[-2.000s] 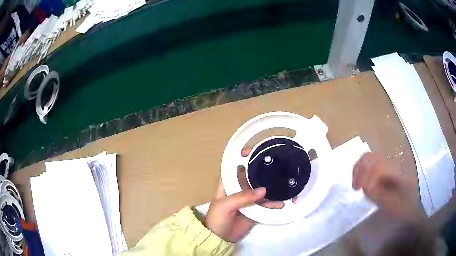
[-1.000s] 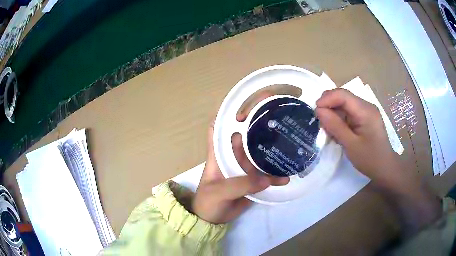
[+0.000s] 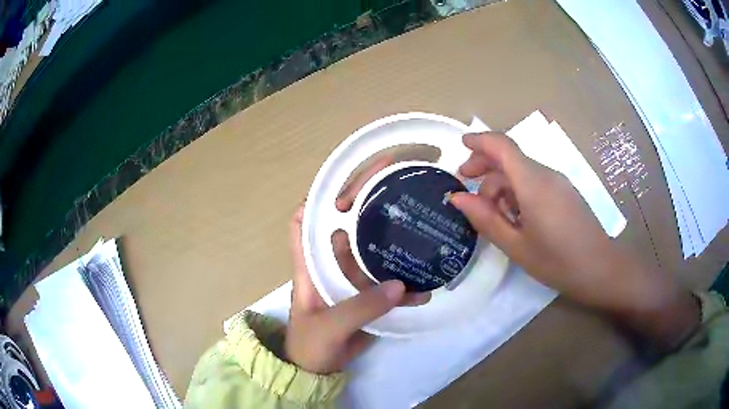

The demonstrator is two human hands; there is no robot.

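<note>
A white ring housing (image 3: pixel 324 192) lies tilted over white sheets in front of me. A round black label (image 3: pixel 408 228) with fine white print covers its centre. My left hand (image 3: pixel 340 315) holds the housing from the lower left, thumb at the label's lower edge and fingers underneath. My right hand (image 3: pixel 535 212) is over the housing's right side. Its thumb tip touches the label's upper right by a tiny pale spot, and the index finger is bent at the rim. Whether it pinches a small piece is too small to tell. White sheets (image 3: pixel 464 351) lie under the housing.
A left paper stack (image 3: pixel 80 335) lies on the brown cardboard (image 3: pixel 216 192). Long white sheets (image 3: pixel 663 128) and a scrap cluster (image 3: pixel 621 160) are at right. White housings (image 3: pixel 16 379) sit at the lower left corner. A dark green conveyor (image 3: pixel 160 72) runs behind.
My right hand has come in from the right onto the label's right side. The housing, held in my left hand, now shows more print on its label. The camera view has shifted.
</note>
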